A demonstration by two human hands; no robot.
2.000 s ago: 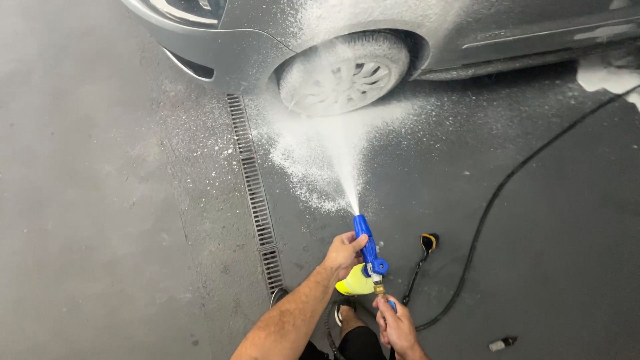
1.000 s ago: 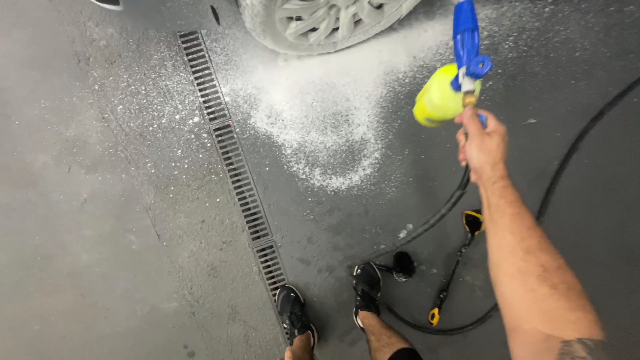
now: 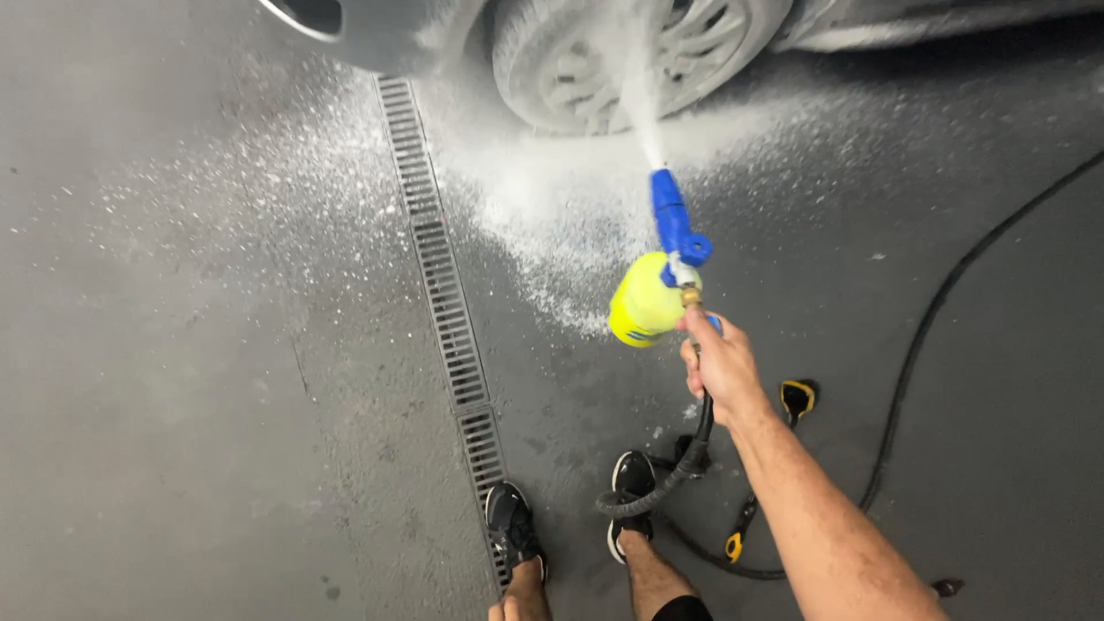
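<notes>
My right hand [image 3: 724, 358] is closed around the handle of a foam sprayer, just behind its brass fitting. The sprayer has a blue nozzle [image 3: 671, 216] pointing up the view and a yellow bottle [image 3: 647, 302] hanging at its left side. White foam sprays from the nozzle onto the car wheel [image 3: 595, 78], whose tire and spokes are coated white. At the bottom edge, beside my leg, only the fingertips of my left hand [image 3: 507, 611] show; whether they hold anything is not visible.
A black hose [image 3: 914, 354] curves across the floor at right and loops by my shoes. A black and yellow brush [image 3: 798, 398] lies right of my feet. A metal drain grate [image 3: 448, 319] runs from the car's front down to my left shoe [image 3: 513, 522]. Foam covers floor near the wheel.
Two seconds ago both hands were on the sprayer; my left hand has since let go and dropped to the bottom edge. The spray, not seen one second ago, now hits the wheel.
</notes>
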